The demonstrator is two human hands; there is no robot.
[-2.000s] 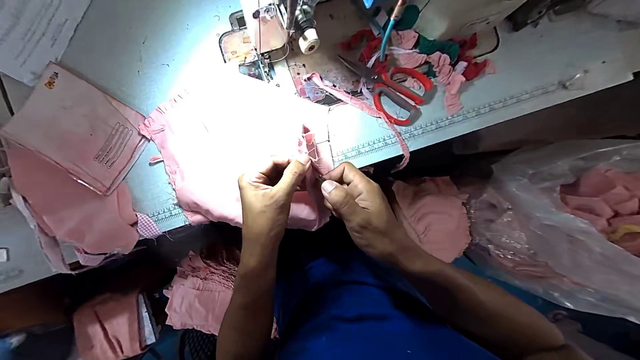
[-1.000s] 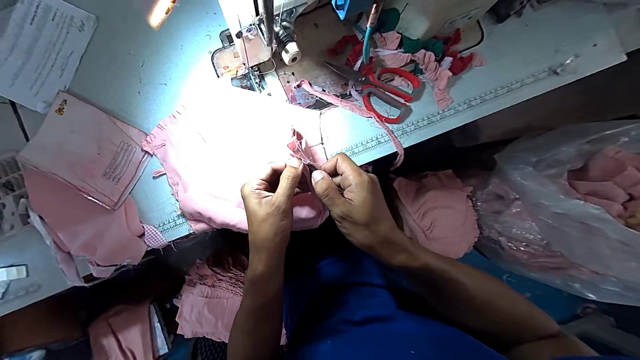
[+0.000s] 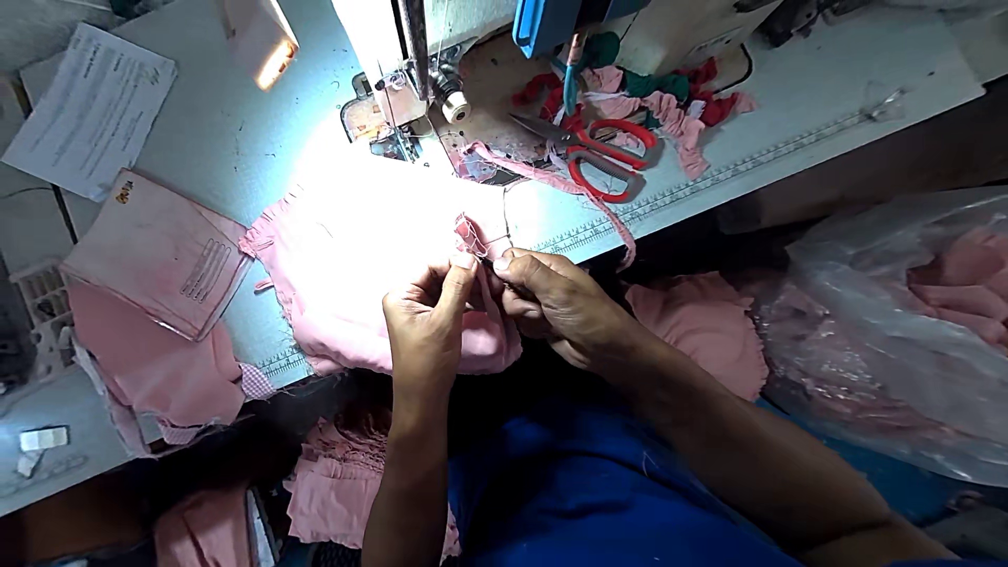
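Note:
A pink fabric garment piece (image 3: pixel 346 276) with a gathered edge lies on the sewing table, its upper part washed out by the lamp. My left hand (image 3: pixel 433 307) pinches its right edge between thumb and fingers, beside a small folded end with loose white threads (image 3: pixel 470 236). Close against it, my right hand (image 3: pixel 547 295) pinches the same edge; whether a small tool is in its fingers cannot be told. Above both hands is the sewing machine's needle area (image 3: pixel 402 118). Red-handled scissors (image 3: pixel 606 157) lie to the upper right, near a narrow pink strip (image 3: pixel 543 175).
Red, green and pink ruffled scraps (image 3: pixel 669 98) lie by the machine. At left are a worn notebook (image 3: pixel 157 252), a printed sheet (image 3: pixel 93 110) and more pink fabric (image 3: pixel 157 354). A clear plastic bag (image 3: pixel 866 315) of pink pieces stands at right, below the table's edge.
Both hands stay together at the garment's edge, with only small finger movements. The view has shifted slightly.

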